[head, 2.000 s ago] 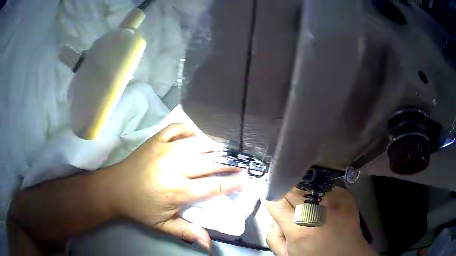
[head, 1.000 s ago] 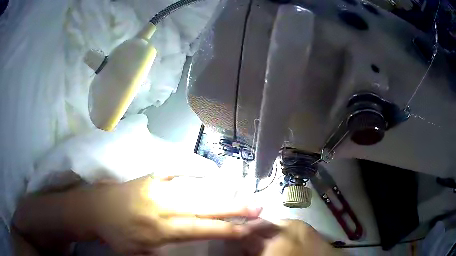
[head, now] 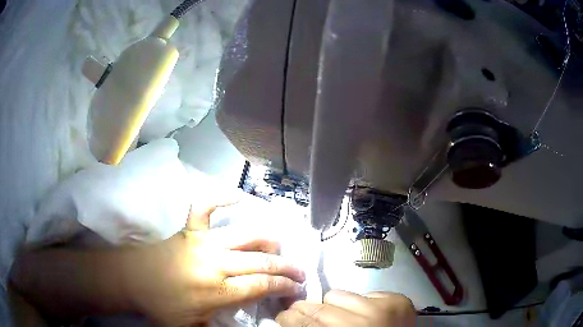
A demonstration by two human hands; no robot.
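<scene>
White fabric [head: 137, 191] lies left of the needle area and under my left hand, washed out by the lamp light. My left hand [head: 220, 268] lies flat on it, fingers spread and pointing right, just in front of the needle area. My right hand [head: 348, 311] is at the bottom edge, partly cut off, with fingers curled close to my left fingertips; glare hides whether it pinches the fabric. The sewing machine head [head: 396, 96] fills the upper right. The presser foot and needle are lost in glare and shadow.
Red-handled thread snips [head: 441, 271] lie right of the cream knurled knob [head: 374, 253]. A black flat object [head: 498, 255] lies farther right. A cream sewing lamp [head: 131, 99] hangs at the upper left over heaped white fabric [head: 32, 96]. A dark red tension knob [head: 474, 167] sticks out from the head.
From two seconds ago, both hands have moved toward the table's front edge and my right hand has uncovered the snips. Since one second ago, my left fingers have spread on the fabric.
</scene>
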